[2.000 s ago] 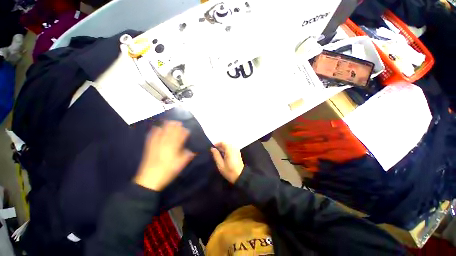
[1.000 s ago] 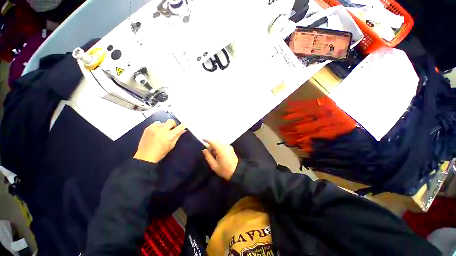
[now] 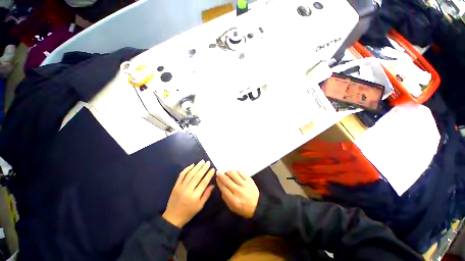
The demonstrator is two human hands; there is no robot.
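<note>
A navy-black garment piece spreads over the table's left part and my lap, its right edge running up to the presser foot. The white sewing machine head stands above it. My left hand lies on the cloth near its edge, fingers extended and close together, below the needle area. My right hand pinches the cloth edge at the front edge of the white machine table. The two hands are side by side, fingertips nearly touching.
Black-looped snips lie under the machine arm. A smartphone and an orange-red basket are at the right. White paper lies on dark pieces, beside red cloth. A grey-blue tub is behind.
My left hand has moved down and right, away from the presser foot, to beside my right hand. The view has shifted, so the machine appears lower and further right.
</note>
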